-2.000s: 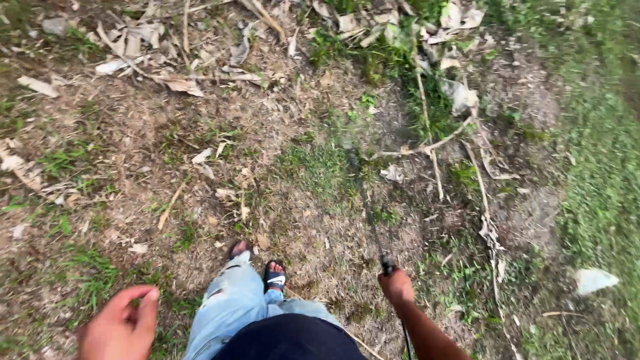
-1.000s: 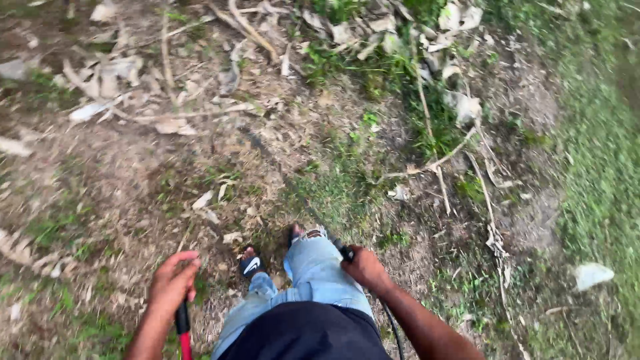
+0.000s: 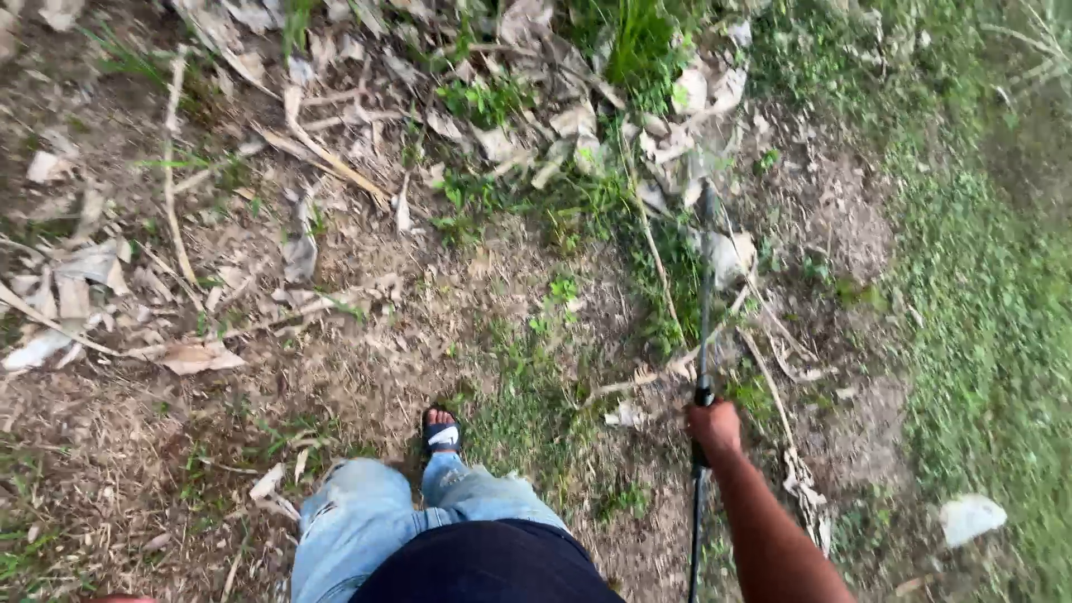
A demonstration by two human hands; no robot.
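Note:
My right hand [image 3: 714,429] is closed around the dark grip of a long thin wand [image 3: 706,310], which points away from me over dry leaves and grass. A black hose or cable [image 3: 696,536] runs from the grip's near end toward the bottom edge. The wand's far end is blurred, with a faint pale haze around it. Of my left hand [image 3: 124,599] only a sliver shows at the bottom left edge; its fingers are hidden. One foot in a dark sandal [image 3: 441,434] stands on the soil below torn light-blue jeans [image 3: 477,494].
Dry leaves [image 3: 197,358] and twigs [image 3: 173,167] litter the ground ahead and to the left. A thin branch [image 3: 653,243] lies near the wand. Green grass [image 3: 971,360] covers the right side, with a whitish piece of litter [image 3: 971,519] at the lower right.
My right hand has moved out to the right, and the wand now points forward. My left hand, seen a second ago with a red-and-black handle, has dropped almost out of view.

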